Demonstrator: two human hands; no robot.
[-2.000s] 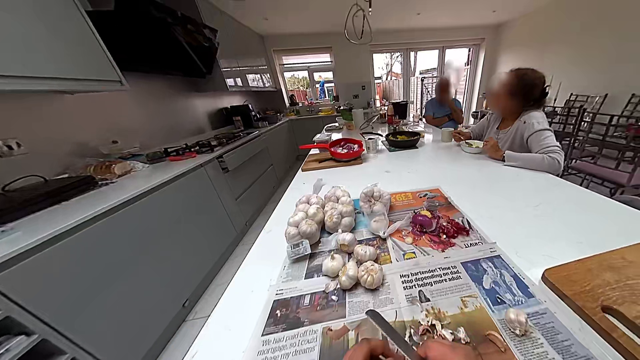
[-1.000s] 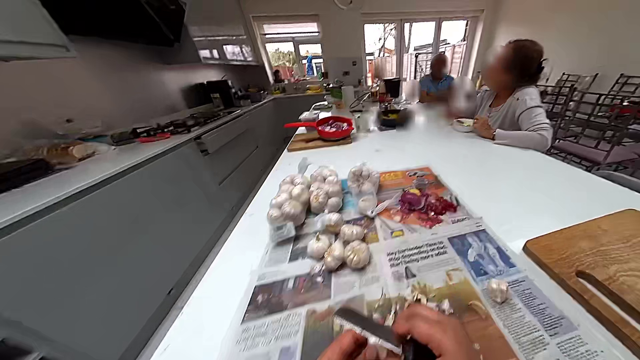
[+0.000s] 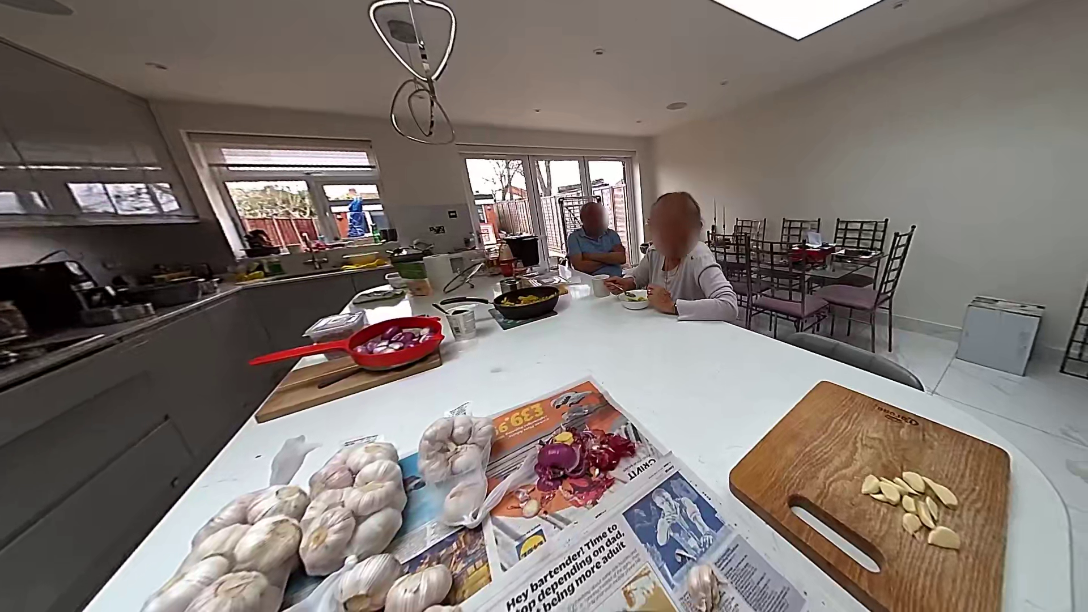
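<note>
Neither of my hands shows now; both are below the bottom edge of the view. Net bags of garlic bulbs (image 3: 353,501) lie at the lower left, partly on newspaper (image 3: 586,557), with a smaller bag of garlic (image 3: 455,450) beside them. Loose garlic bulbs (image 3: 419,588) sit at the bottom edge, and a single bulb (image 3: 704,586) rests further right on the paper. Red onion skins (image 3: 582,463) are heaped in the paper's upper part. To the right, peeled garlic cloves (image 3: 914,506) lie on a wooden cutting board (image 3: 790,450) with a handle slot.
A red pan (image 3: 395,344) of cut red onions stands on a wooden board (image 3: 297,395) at the left. Behind are a black frying pan (image 3: 527,302) with food and a metal tin (image 3: 461,323). Two people sit at the counter's far side, one by a bowl (image 3: 634,299).
Both hands and the knife, seen low in the earlier frames, are out of view now. The view has swung up and right, showing the cloves on the cutting board.
</note>
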